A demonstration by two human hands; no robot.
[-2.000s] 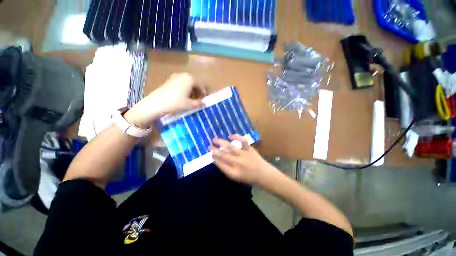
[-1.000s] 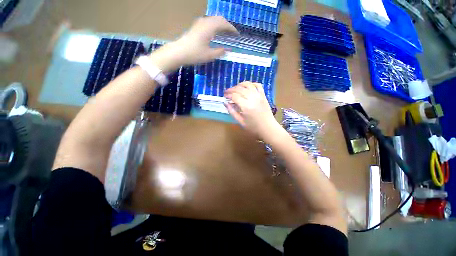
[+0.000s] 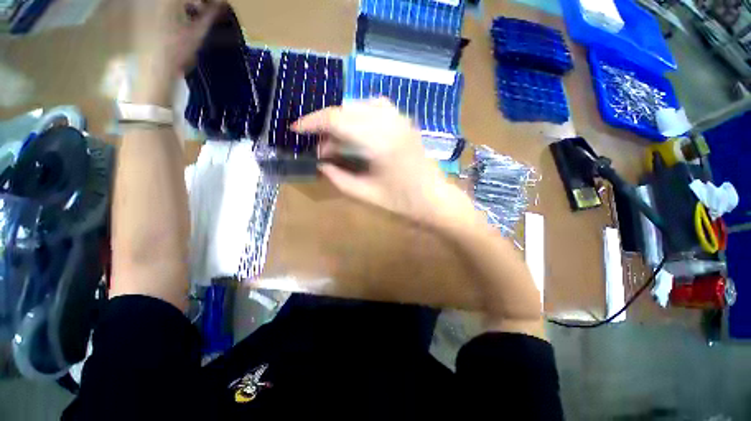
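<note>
My left hand [image 3: 185,37] is blurred at the upper left, beside the top of a dark solar cell piece [image 3: 221,78] that looks tilted up over the left dark stack. Whether its fingers grip that piece cannot be told. My right hand [image 3: 379,156] is near the middle, its thumb and fingers closed on a dark, thin, blurred piece [image 3: 288,168], seemingly a solar cell piece seen nearly edge-on. Another dark cell stack [image 3: 306,90] lies behind it. Blue striped cells with white strips [image 3: 408,67] lie at the far side.
A white sheet [image 3: 221,214] and long ribbons [image 3: 260,230] lie left. A grey-black machine [image 3: 62,222] stands far left. Short ribbons [image 3: 502,187], a white strip [image 3: 534,247], a soldering iron [image 3: 630,197] and its stand [image 3: 576,173] are right. Beyond are a blue bin [image 3: 634,99] and red container [image 3: 700,291].
Both hands have left the blue striped cells. My left hand has moved to the upper left; my right hand has moved left and down and now holds a dark piece. The view has shifted.
</note>
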